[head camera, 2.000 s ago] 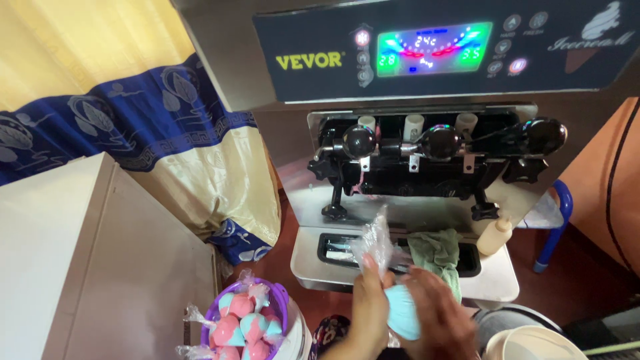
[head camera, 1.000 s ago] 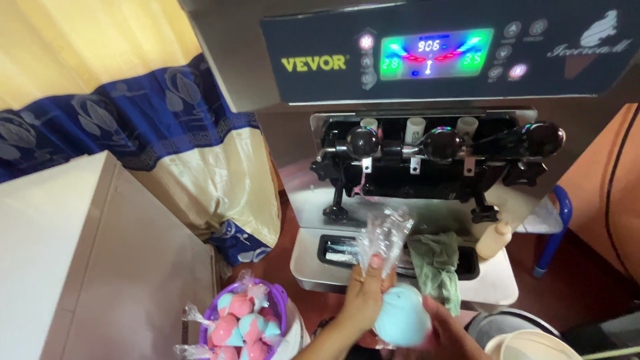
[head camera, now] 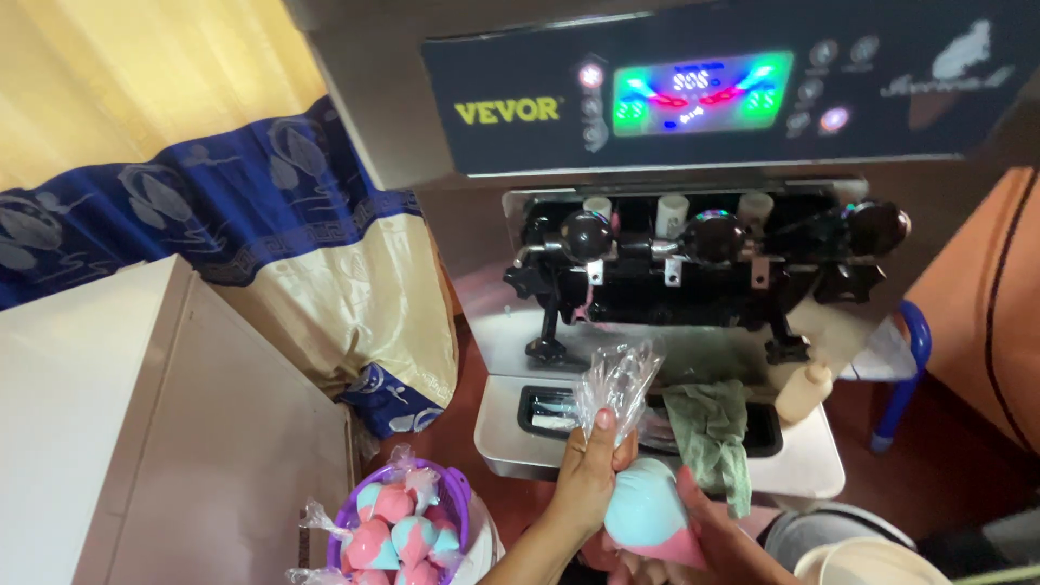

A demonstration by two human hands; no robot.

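A clear plastic bag filled with blue and pink soft ice cream (head camera: pixel 646 504) is between my hands, in front of the soft-serve machine (head camera: pixel 674 268). My left hand (head camera: pixel 597 463) grips the bag's gathered neck, and the loose plastic fans out above the thumb. My right hand (head camera: pixel 715 528) cups the filled part from the right and below; its lower fingers are partly hidden by the bag. Similar knotted bags (head camera: pixel 414 536) are piled in a purple basket (head camera: pixel 461 496) at lower left.
A green cloth (head camera: pixel 715 439) lies over the machine's drip tray (head camera: pixel 504 439), beside a cream-coloured bottle (head camera: pixel 804 394). A white cabinet (head camera: pixel 244 422) stands at left before a curtain (head camera: pixel 390 292). Buckets (head camera: pixel 861 561) are at lower right, and a blue-legged stool (head camera: pixel 902 390) is behind.
The filled bag, largely covered by my hands two seconds ago, now shows more of itself, with its pink part visible. My left hand still holds its neck. The machine's display has changed.
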